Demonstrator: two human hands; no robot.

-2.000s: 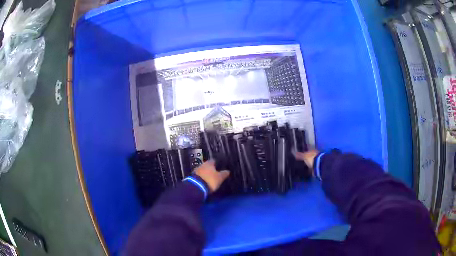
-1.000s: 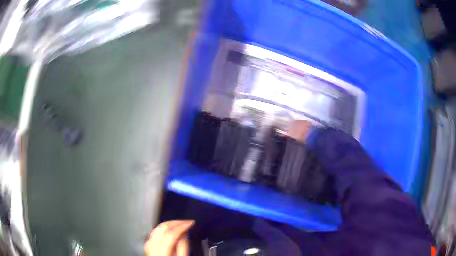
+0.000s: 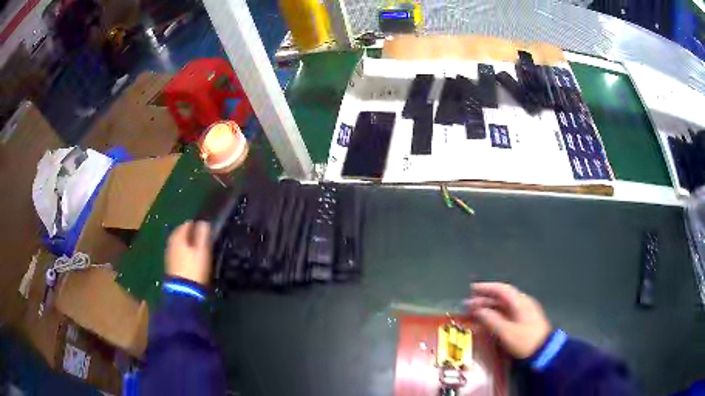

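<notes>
A row of black remote controls stands packed on the dark mat at left of centre; some show buttons, others look plain. My left hand is at the row's left end, fingertips against a blurred dark remote; whether it grips it I cannot tell. The reddish-brown test fixture lies at the near edge, with a yellow block in its middle. My right hand is over the fixture's far right corner, fingers apart, with nothing visible in it.
One remote lies alone at right. Behind the mat, a white sheet bears black remotes and a wider black rectangle. Two tiny sticks lie before it. A white post, orange-glowing jar and red stool are at left.
The view has swung from the blue tote to the bench. My right hand has left the tote's remotes and is over the fixture; my left hand is at the bench row.
</notes>
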